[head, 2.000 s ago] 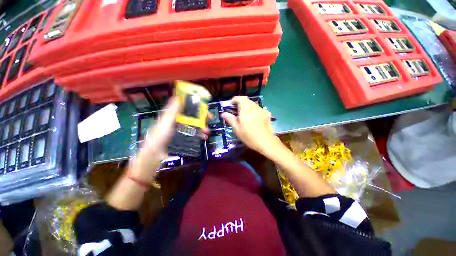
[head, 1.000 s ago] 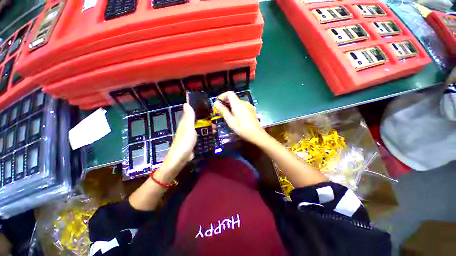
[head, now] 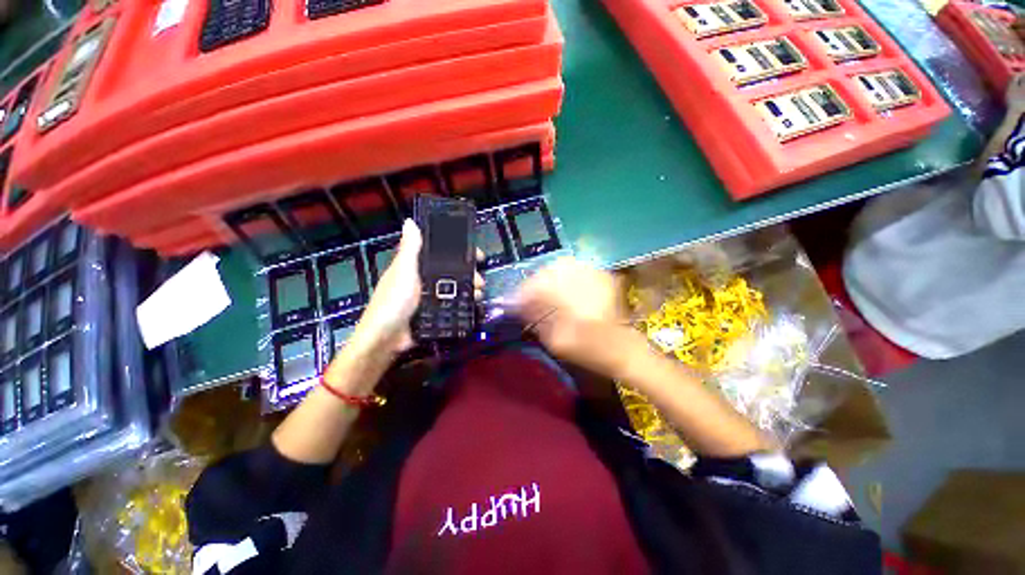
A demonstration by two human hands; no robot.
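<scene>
A black keypad phone [head: 446,270] is upright in my left hand [head: 396,294], its screen and keys facing up, with no yellow on it. My right hand [head: 571,306] is blurred, just right of the phone and apart from it. A thin dark line shows at its fingers; whether it holds something cannot be told. Black-bordered display windows [head: 343,279] sit in rows in a clear lens tray [head: 273,388] under and left of the phone.
Stacked red foam trays [head: 337,124] stand behind the lens tray. Another foam tray [head: 731,146] holds gold-silver handsets. Stacked lens trays [head: 112,371] and a white paper piece [head: 183,301] are at left. Yellow liners [head: 719,309] fill a box at right. A person's sleeve shows far right.
The yellow frame is gone from the phone's screen area. My right hand has moved off the phone, down and to the right. The view has shifted slightly.
</scene>
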